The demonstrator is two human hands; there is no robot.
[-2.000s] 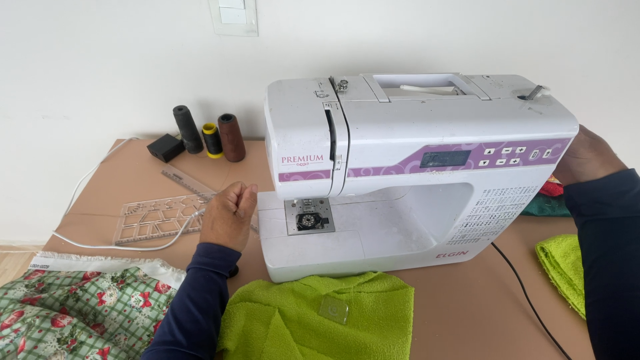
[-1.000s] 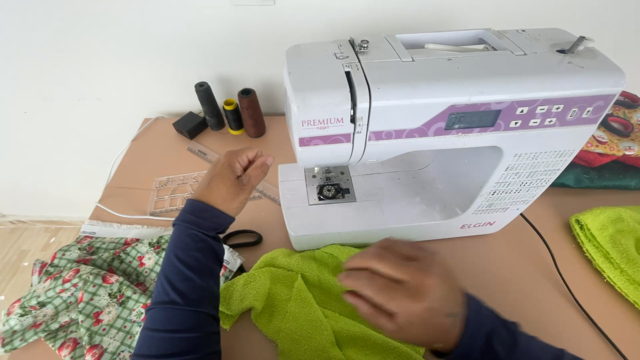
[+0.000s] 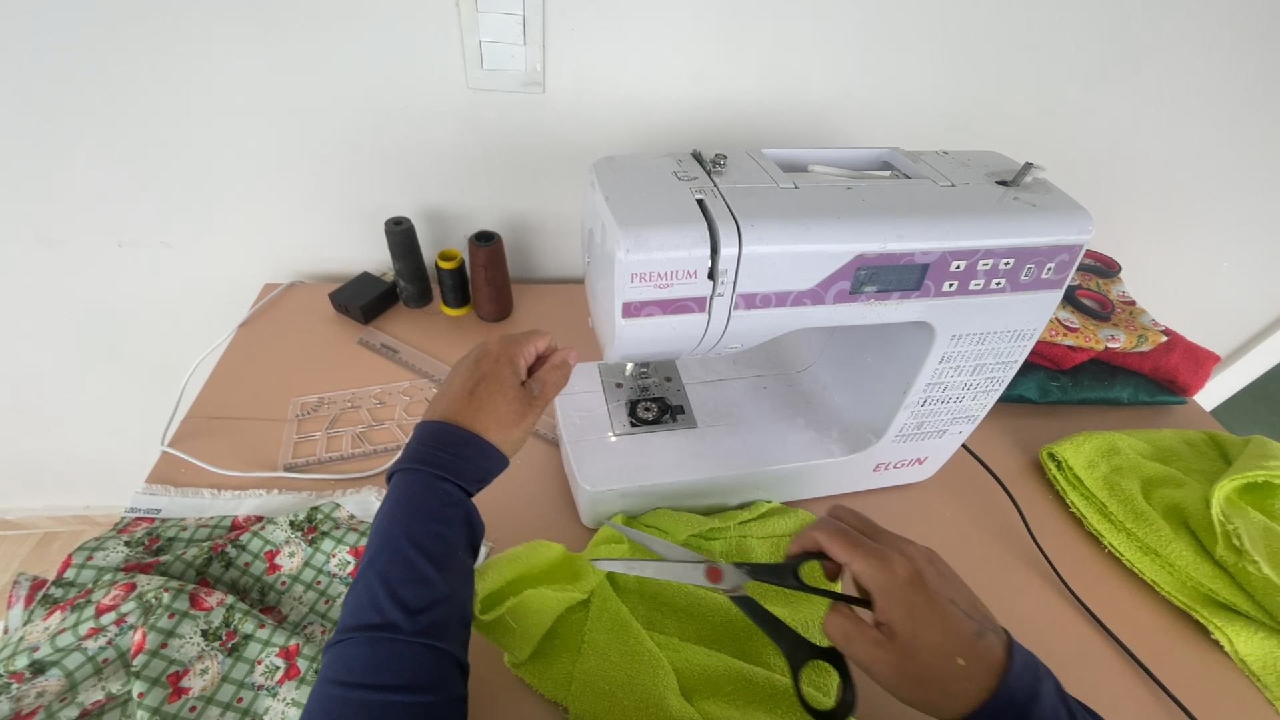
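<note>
My right hand (image 3: 900,605) holds black-handled scissors (image 3: 715,575) by one handle loop, low at the front. Their blades are parted and point left above a crumpled lime-green terry cloth (image 3: 640,640). Raised beside the needle end of the white sewing machine (image 3: 840,330), my left hand (image 3: 505,385) has its thumb and fingertips pinched together; whether a thread is between them cannot be seen. The metal needle plate and bobbin area (image 3: 648,400) lie just right of that hand.
Thread cones (image 3: 490,275) and a black box (image 3: 363,297) stand at the back left, near a clear plastic stencil (image 3: 350,425) and ruler (image 3: 400,355). Printed fabric (image 3: 200,610) lies front left. More green terry cloth (image 3: 1170,500), folded fabrics (image 3: 1110,320) and a black cord (image 3: 1060,575) are at right.
My right hand came from the machine's right side to the green cloth and now has scissors in it. My left hand stays raised near the needle end.
</note>
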